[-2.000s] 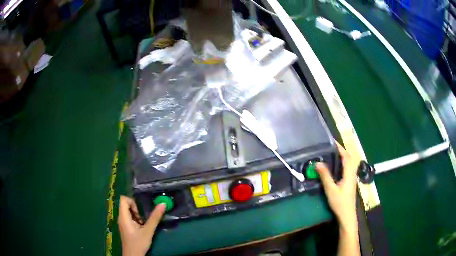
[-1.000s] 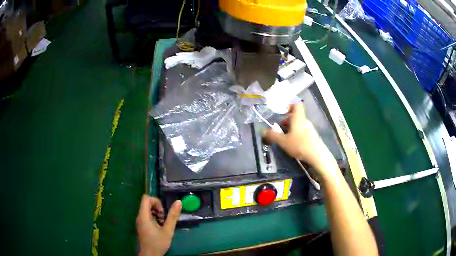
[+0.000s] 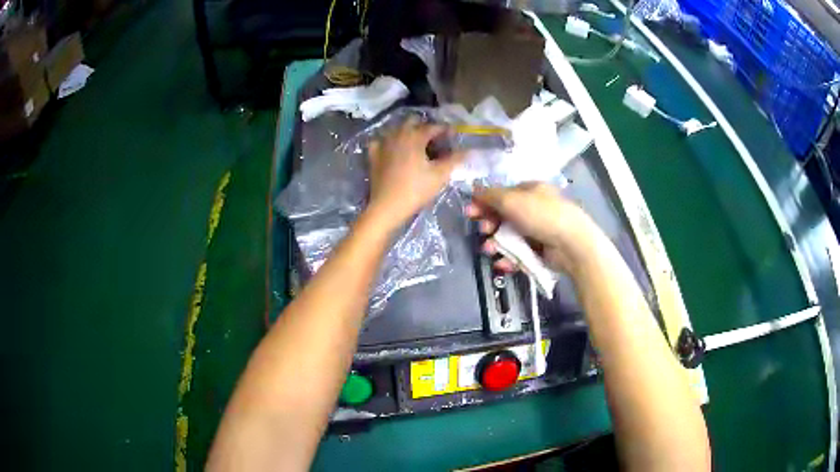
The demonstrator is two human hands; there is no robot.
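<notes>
My right hand [image 3: 539, 221] is closed around the white charger cable [image 3: 525, 253], in front of the nest; the cord hangs down past the slotted clamp bar [image 3: 502, 300]. My left hand [image 3: 405, 166] is over the clear plastic film [image 3: 419, 249], at the left of the nest, with thumb and fingers apart; whether it touches a part is unclear. The ultrasonic horn [image 3: 497, 69] stands behind the nest area. The nest is mostly hidden by film, white parts and my hands.
The red emergency stop [image 3: 499, 370] and left green button [image 3: 355, 388] are on the machine's front. A white cloth [image 3: 355, 99] lies rear left. The green conveyor belt [image 3: 728, 267] runs at right, with a white charger [image 3: 639, 100] and a divider bar [image 3: 760, 329].
My left hand has left the green button and reached up to the film beside the nest. My right hand, first at the right button, now holds the cable. The orange-yellow head is out of view.
</notes>
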